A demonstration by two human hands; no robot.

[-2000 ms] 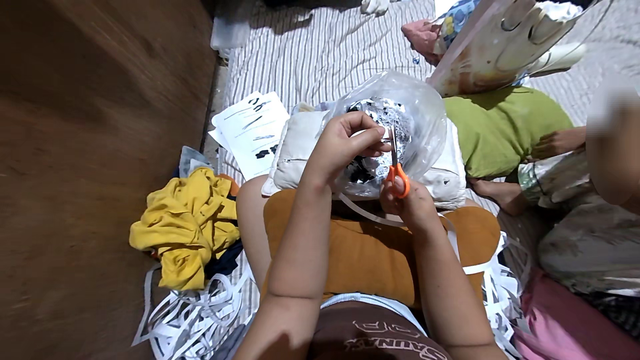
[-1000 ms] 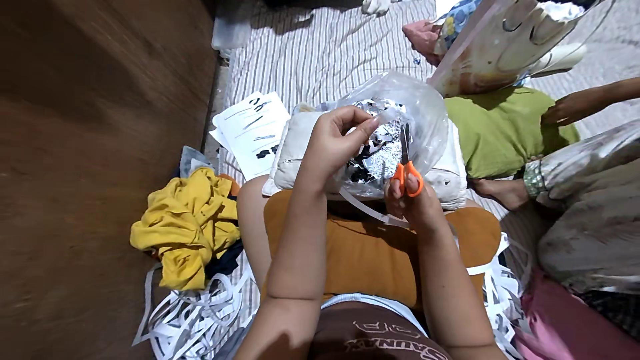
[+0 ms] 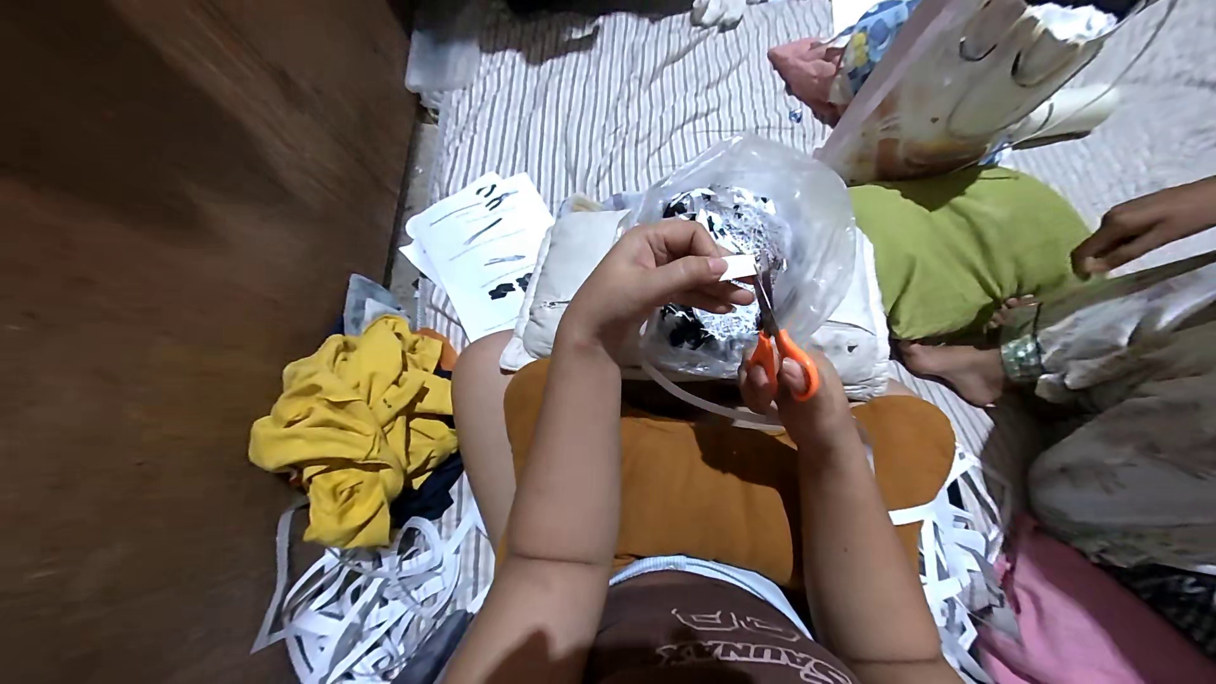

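Between the thumb and fingers of my left hand (image 3: 665, 275) is a small white piece of paper or tape (image 3: 738, 267). My right hand (image 3: 798, 389) grips orange-handled scissors (image 3: 781, 356), their blades pointing up beside the white piece's right end. Below both hands lies a clear plastic bag (image 3: 817, 214), opened wide, holding a heap of small black, white and silvery scraps (image 3: 731, 214). The bag rests on a whitish cushion (image 3: 579, 256) in front of a brown-orange pillow (image 3: 703, 494) on my lap.
Printed sheets (image 3: 489, 247) and a yellow cloth (image 3: 366, 418) lie left, near a brown wooden panel (image 3: 190, 285). Tangled white strips (image 3: 370, 608) lie on both sides of me. At right are a green pillow (image 3: 959, 247), a large plastic bag (image 3: 959, 85) and another person's hand (image 3: 1140, 223).
The scissors in my right hand have come back close to my left hand, where a white piece shows between the fingers. The other person's hand has moved along the green pillow's right side.
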